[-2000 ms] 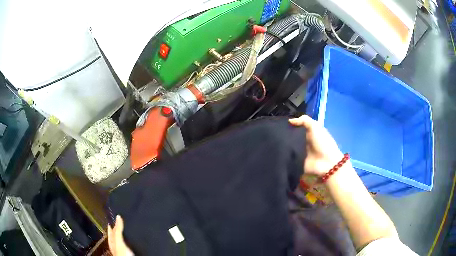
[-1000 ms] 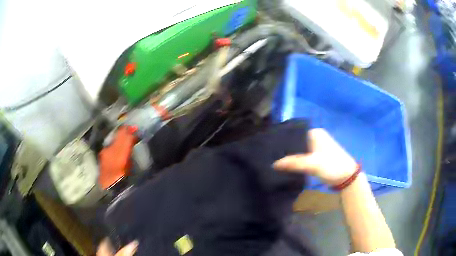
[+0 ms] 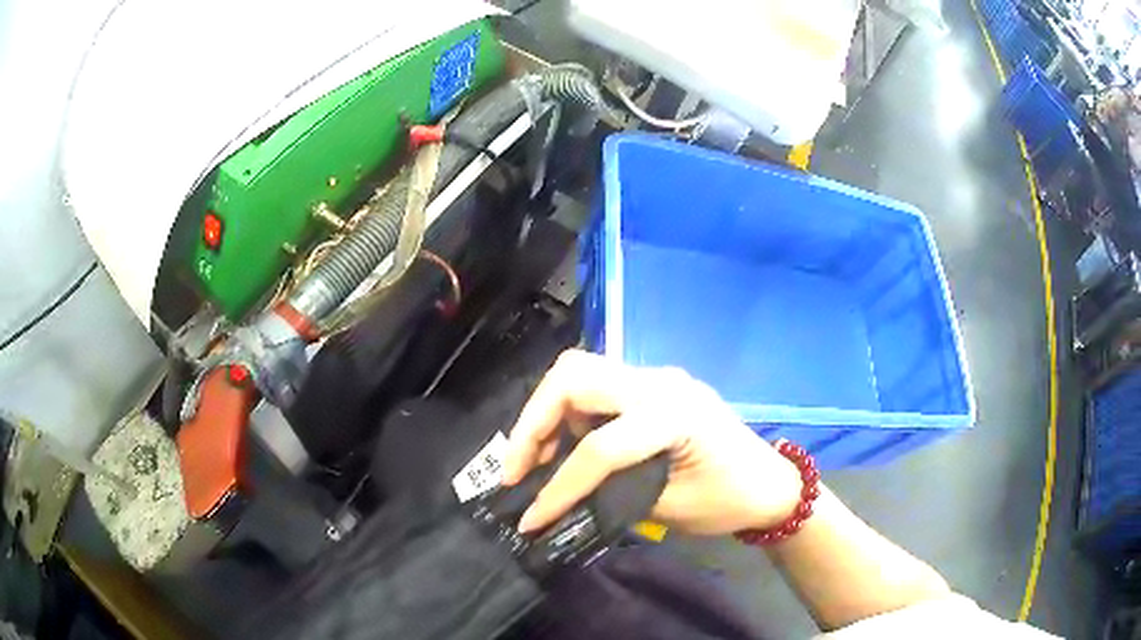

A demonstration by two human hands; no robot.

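Note:
A dark garment (image 3: 413,550) lies bunched across my lap at the bottom of the view. A white label (image 3: 482,469) with dark print shows on it, beside my fingertips. My right hand (image 3: 638,438), with a red bead bracelet on the wrist, pinches the garment's edge near that label. Darker printed or shiny marks show on the cloth under my fingers. My left hand is not in view.
An open blue crate (image 3: 776,300) stands on the floor beyond my right hand. A green control box (image 3: 338,163), grey ribbed hose (image 3: 363,250) and orange-red hose head (image 3: 215,440) are at the left. A speckled block (image 3: 135,488) is beside the head. A yellow floor line runs at the right.
The view has swung right. My right hand has moved from the garment's upper right edge to beside the printed label. The garment, spread flat before, is now bunched. My left hand has left the view.

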